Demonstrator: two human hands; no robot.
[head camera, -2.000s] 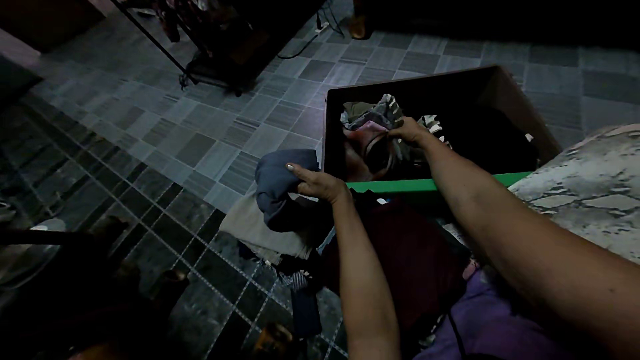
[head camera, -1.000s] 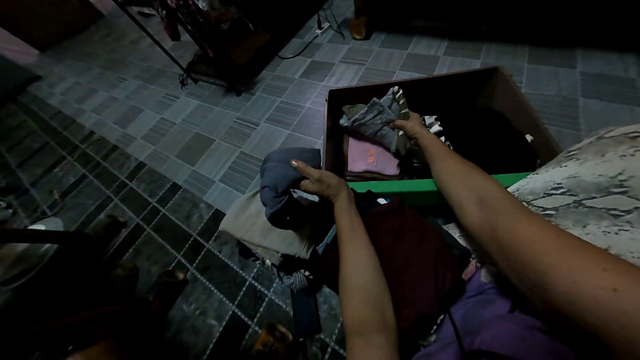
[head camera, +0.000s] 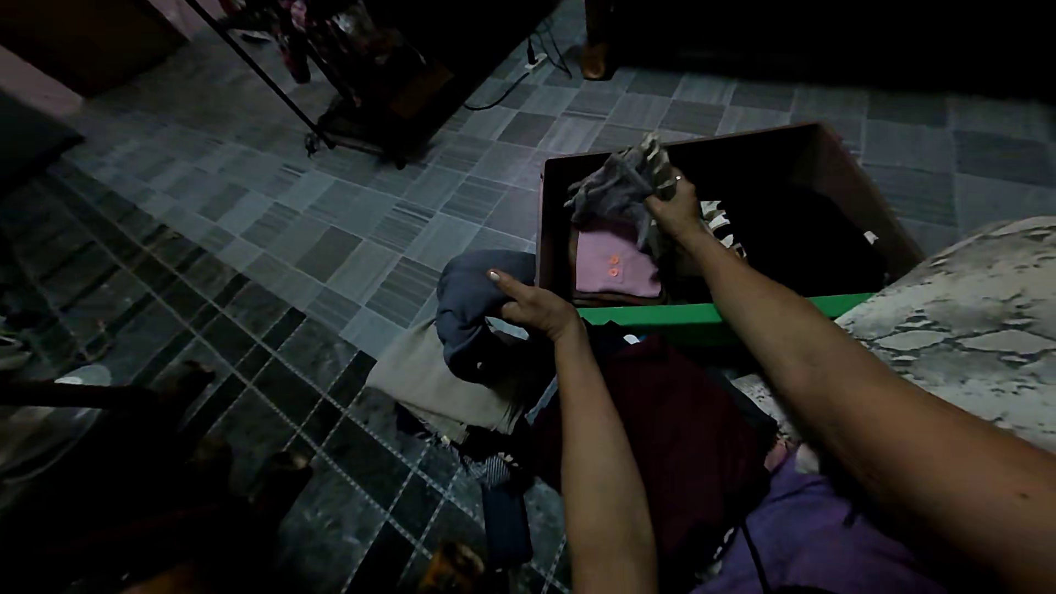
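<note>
My left hand (head camera: 536, 307) is closed on a folded dark blue-grey garment (head camera: 470, 301), held over a folded beige cloth (head camera: 450, 384) on a pile of clothes. Over the left part of a dark plastic bin (head camera: 866, 181) with a green front edge, my right hand (head camera: 681, 210) grips a crumpled grey patterned garment (head camera: 615, 186). Beneath that garment, a folded pink garment with orange buttons (head camera: 615, 264) lies in the bin. Black clothing (head camera: 808, 239) fills much of the bin's right side. A maroon garment (head camera: 660, 429) lies near my left forearm.
Purple cloth (head camera: 817, 524) is at the bottom right, below snakeskin-patterned fabric (head camera: 973, 330). A wheeled rack (head camera: 272, 82) with hanging clothes stands on the tiled floor at the upper left. A cable with a socket (head camera: 536, 62) lies behind the bin. Dark wooden furniture is at the lower left.
My right hand has lifted the grey patterned garment, and the pink folded garment beneath now shows more fully than two seconds ago. My left hand has stayed on the blue-grey garment.
</note>
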